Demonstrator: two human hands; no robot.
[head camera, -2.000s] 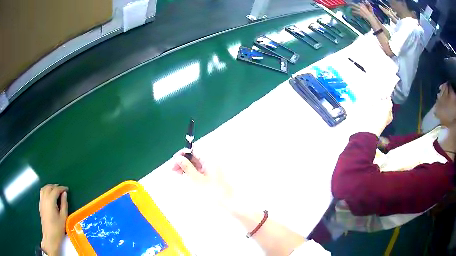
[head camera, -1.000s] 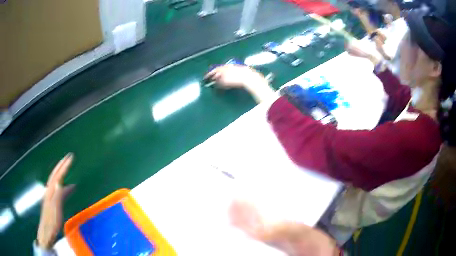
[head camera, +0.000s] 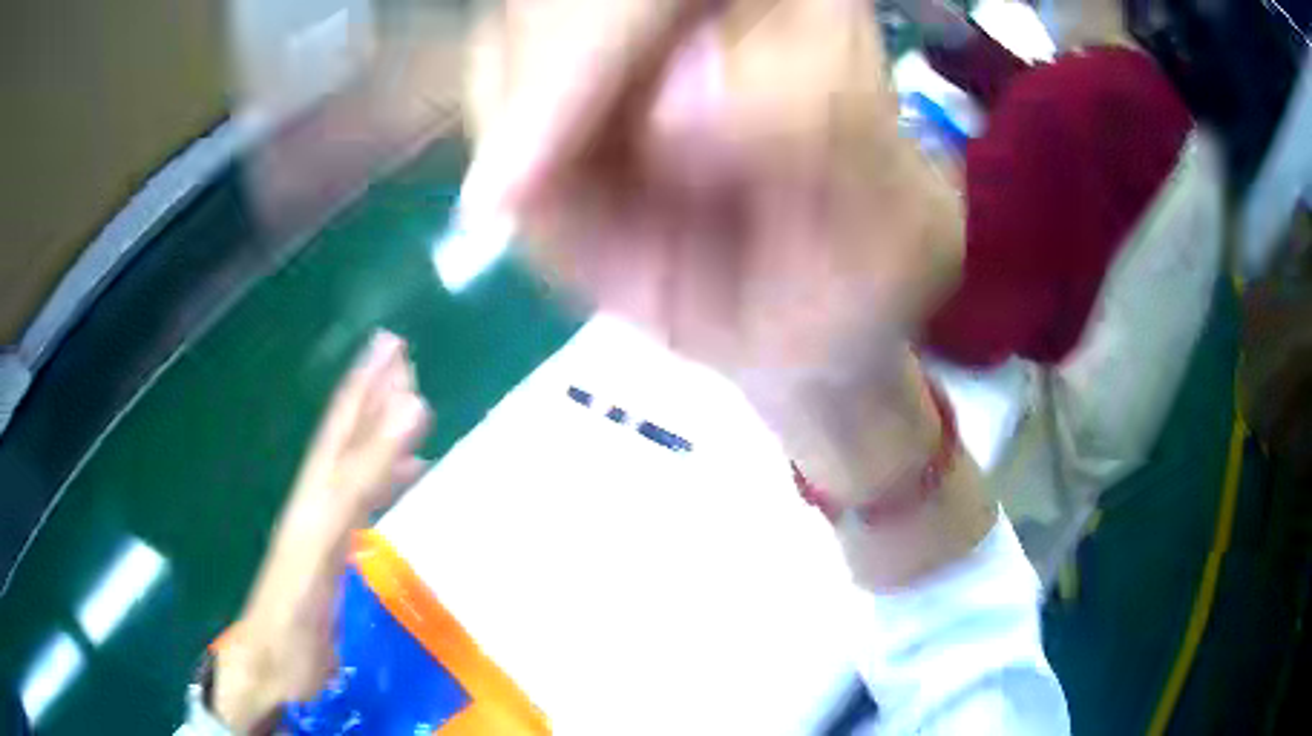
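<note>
The black pick-up pen (head camera: 629, 419) with white bands lies on the white bench cover (head camera: 576, 561). The orange tray (head camera: 446, 633) with the blue carrier sheet (head camera: 377, 664) lies at the lower left, partly hidden by my left forearm. My right hand (head camera: 734, 173) is raised close to the camera, large and blurred, above and beyond the pen and not touching it; whether it holds anything cannot be told. My left hand (head camera: 377, 417) is over the belt's near edge beyond the tray, blurred, with no object seen in it.
The glossy green conveyor belt (head camera: 259, 431) curves along the left. A person in a dark red sleeve (head camera: 1058, 201) is close at the right. A bit of blue film (head camera: 935, 104) shows at the top right. My right hand hides much of the far belt.
The pen, in my right hand two seconds ago, lies on the cover. My right hand has risen toward the camera. My left hand has moved right. The neighbour's arm no longer shows over the belt.
</note>
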